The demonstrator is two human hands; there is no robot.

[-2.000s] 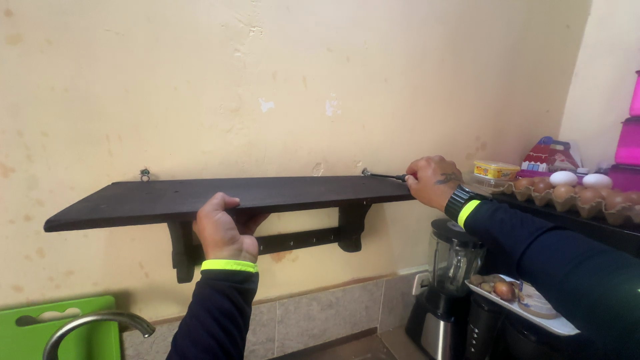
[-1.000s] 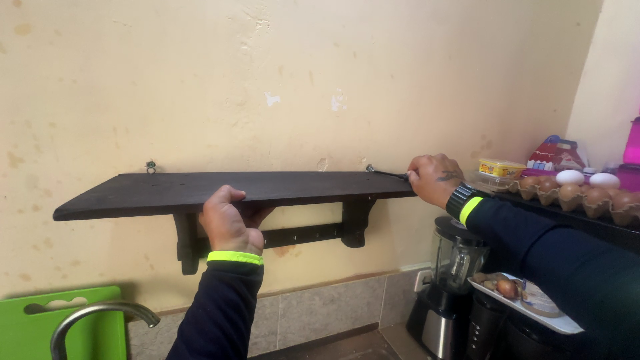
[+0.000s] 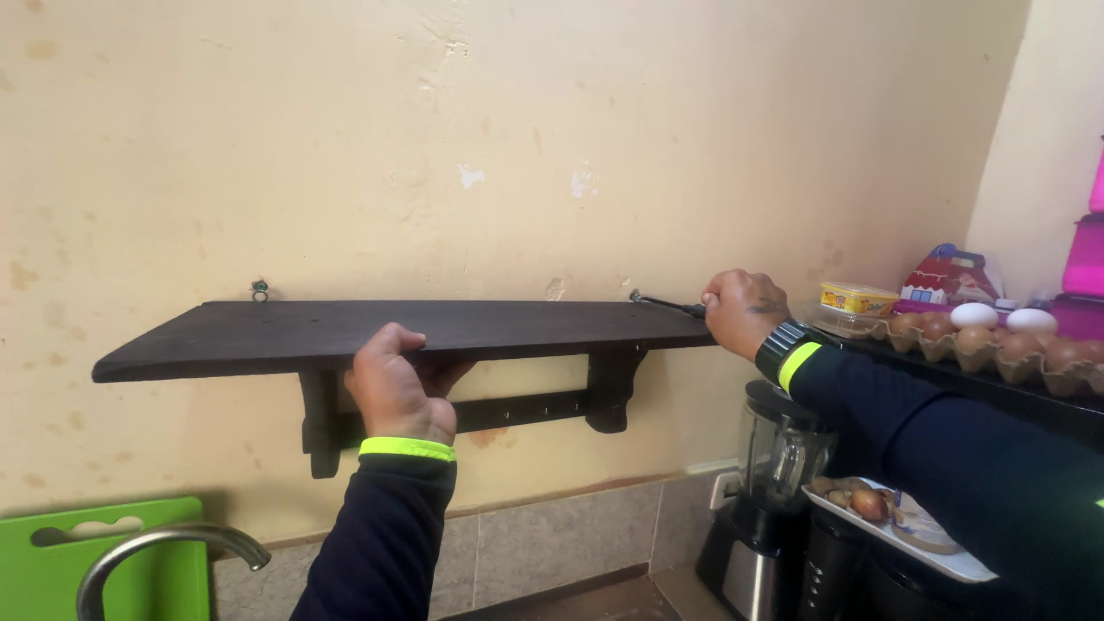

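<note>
A dark wooden wall shelf with two brackets and a lower rail lies against the cream wall. My left hand grips its front edge, thumb on top and fingers underneath. Above the shelf's right end, my right hand is closed on the handle of a screwdriver, mostly hidden in the fist. The shaft's tip meets a small metal fastener at the back edge by the wall. Another metal fastener with a ring shows at the back left.
A steel faucet and green cutting board are at lower left. Right of the shelf stand a blender, a white tray with onions, and a counter bearing an egg carton and a yellow tub.
</note>
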